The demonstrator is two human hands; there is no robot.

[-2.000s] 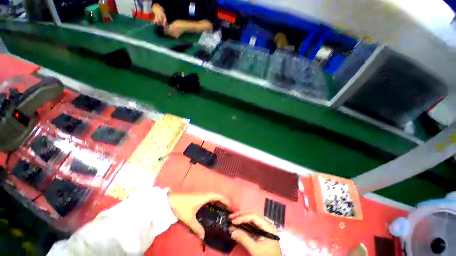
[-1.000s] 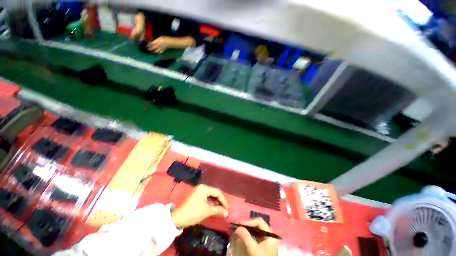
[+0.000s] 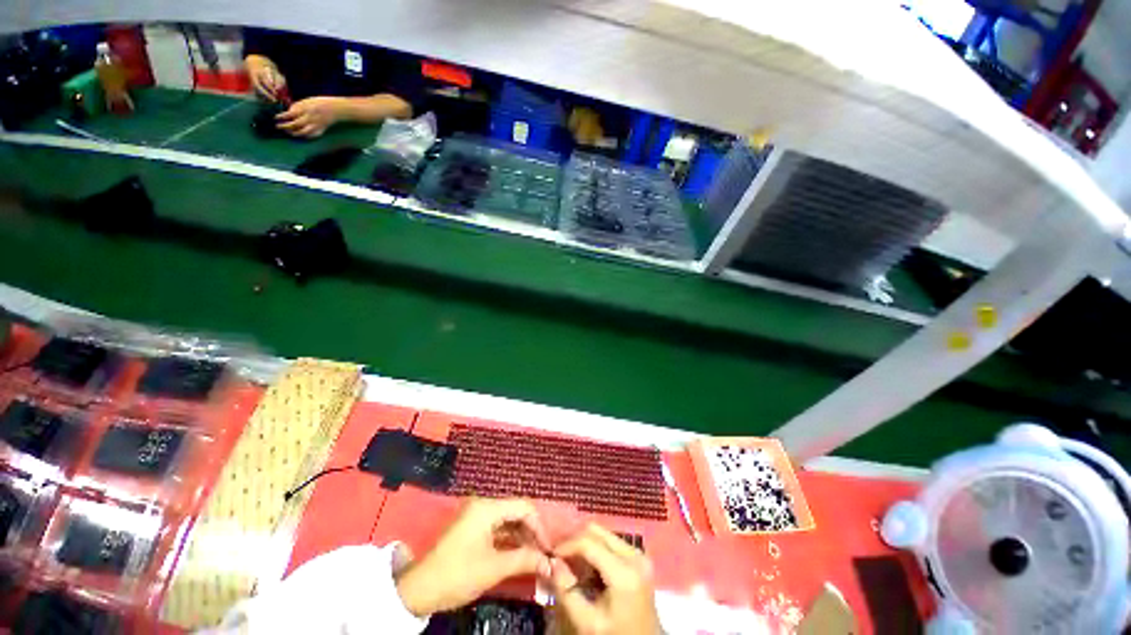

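My left hand (image 3: 469, 561), in a white sleeve, and my right hand (image 3: 610, 583) meet fingertip to fingertip low in the centre. They pinch a tiny piece between them, too small and blurred to name; a small pale bit shows just below. Something dark shows in my right palm, perhaps the tweezers. The black device housing (image 3: 494, 618) lies under my hands, cut off by the bottom edge. Short black pad strips (image 3: 631, 542) are mostly hidden behind my right hand.
Blister trays with black units (image 3: 139, 449) and cream adhesive sheets (image 3: 267, 484) lie left. A black unit with lead (image 3: 407, 459), dark grid sheet (image 3: 558, 471), parts box (image 3: 804, 511) and fan (image 3: 1011, 555) stand behind and right. Beyond are the green conveyor (image 3: 496, 323) and another person's hands.
The view has swung right and up. My left hand has left the housing, and my right hand has come up to its fingertips. The tweezers no longer show clearly.
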